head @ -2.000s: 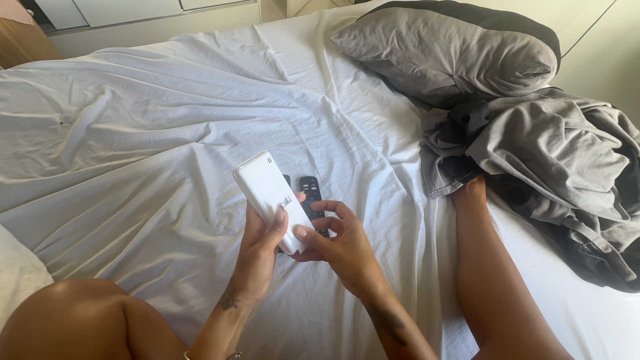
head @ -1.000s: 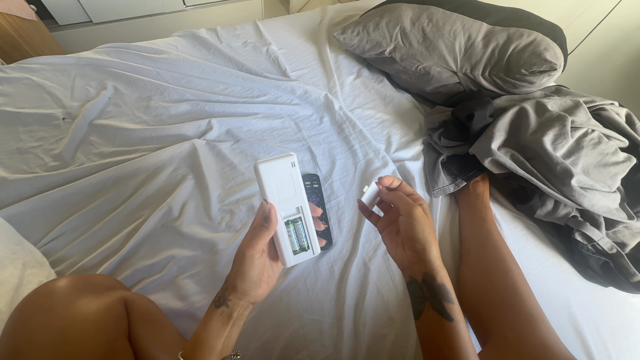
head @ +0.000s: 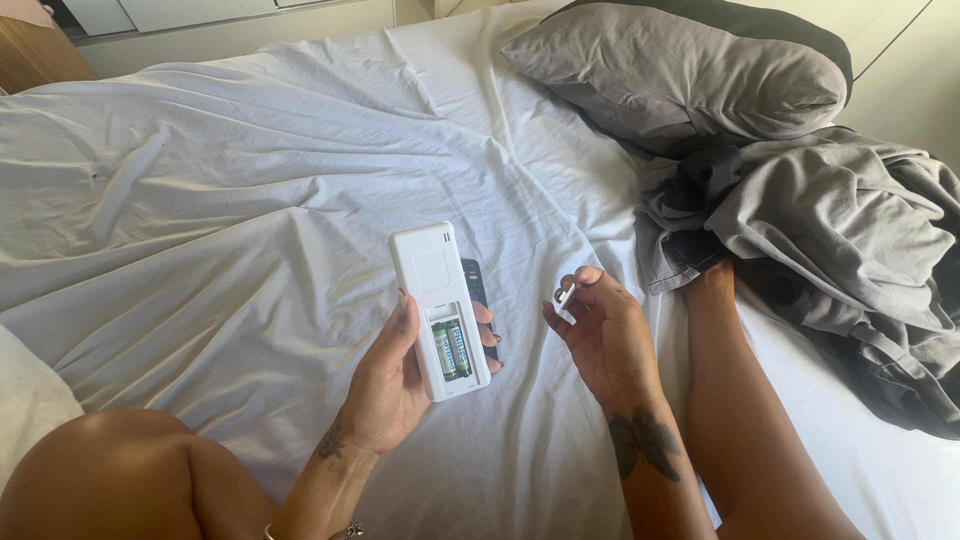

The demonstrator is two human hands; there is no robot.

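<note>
My left hand (head: 394, 367) holds a white remote control (head: 431, 274), its back facing me and its top tilted slightly left. The battery compartment is uncovered, and two Philips batteries (head: 451, 351) lie side by side inside. To the right, my right hand (head: 607, 334) pinches a small white battery cover (head: 566, 298) between thumb and fingers, apart from the remote. A black remote control (head: 473, 274) lies on the sheet behind the white one, partly hidden by it and by my left fingers.
A wrinkled white sheet (head: 247, 247) covers the bed. At the upper right lies a grey pillow (head: 675, 71), with a crumpled grey and black bed cover (head: 832, 217) below it. My bent leg (head: 112, 480) is at the lower left, and my other leg (head: 742, 390) extends along the right.
Two seconds ago both hands were on the white remote with its compartment covered. The cover has since come off and moved right in my right hand, exposing the batteries.
</note>
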